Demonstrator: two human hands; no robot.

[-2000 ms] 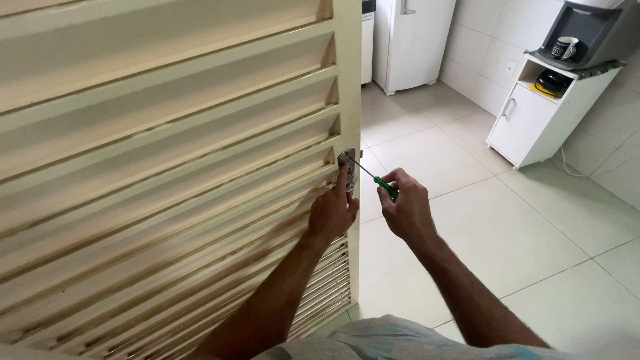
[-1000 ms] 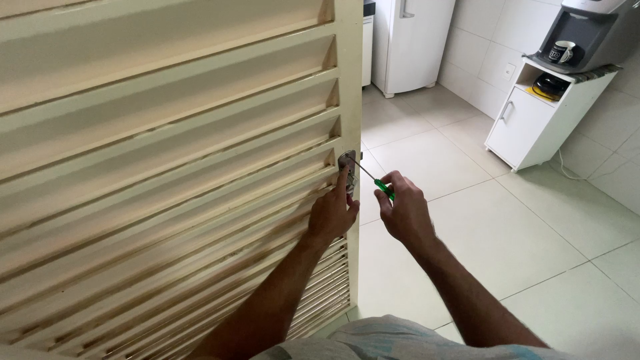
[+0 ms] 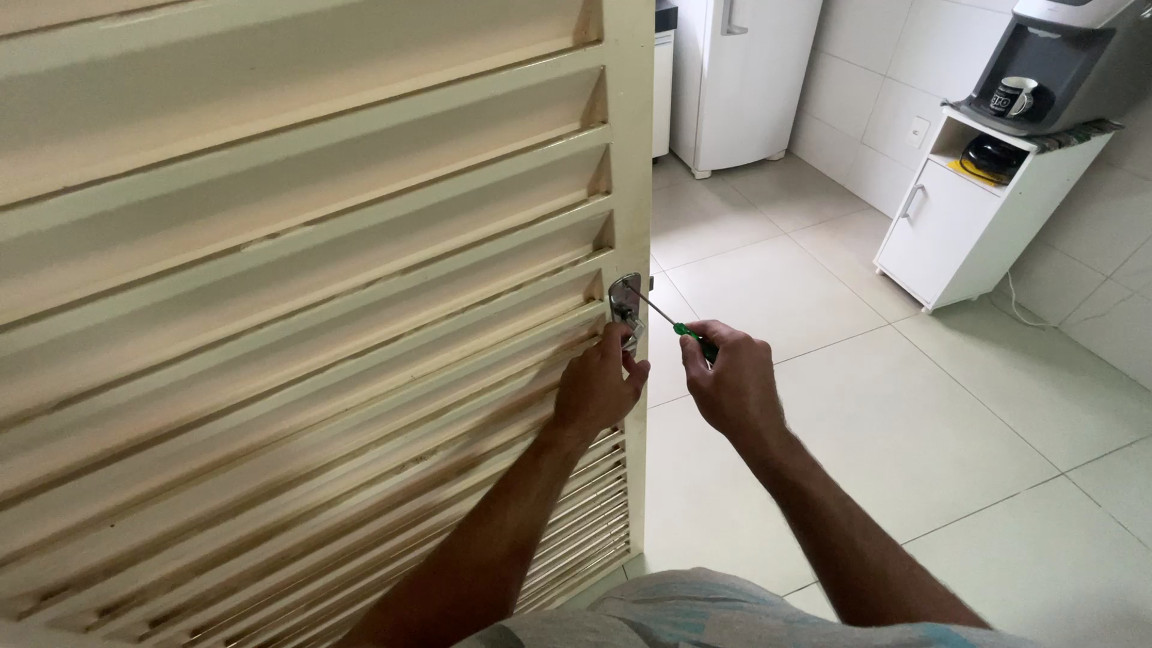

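Note:
A louvered door (image 3: pixel 360 270) in cream paint fills the left side of the view. Near its right edge is a shiny metal lock plate (image 3: pixel 620 290) with a lever handle (image 3: pixel 634 331) on it. My left hand (image 3: pixel 601 378) has its thumb and fingers around the lower part of this hardware. In my right hand (image 3: pixel 736 382), just right of the door edge, is a screwdriver (image 3: pixel 679 328) with a green handle. Its thin shaft slants up and left, and the tip meets the upper part of the plate. The fingers partly cover the screwdriver's handle.
Beyond the door is a light tiled floor (image 3: pixel 864 405). A white refrigerator (image 3: pixel 747 81) stands at the back beside a cabinet. At the right, a small white cabinet (image 3: pixel 954 211) carries a dispenser machine (image 3: pixel 1048 72) with a mug (image 3: pixel 1012 96). A cord lies near its base.
My left hand's fingers have shifted down from the top of the plate, so more of the plate shows. The right hand still holds the screwdriver at the plate.

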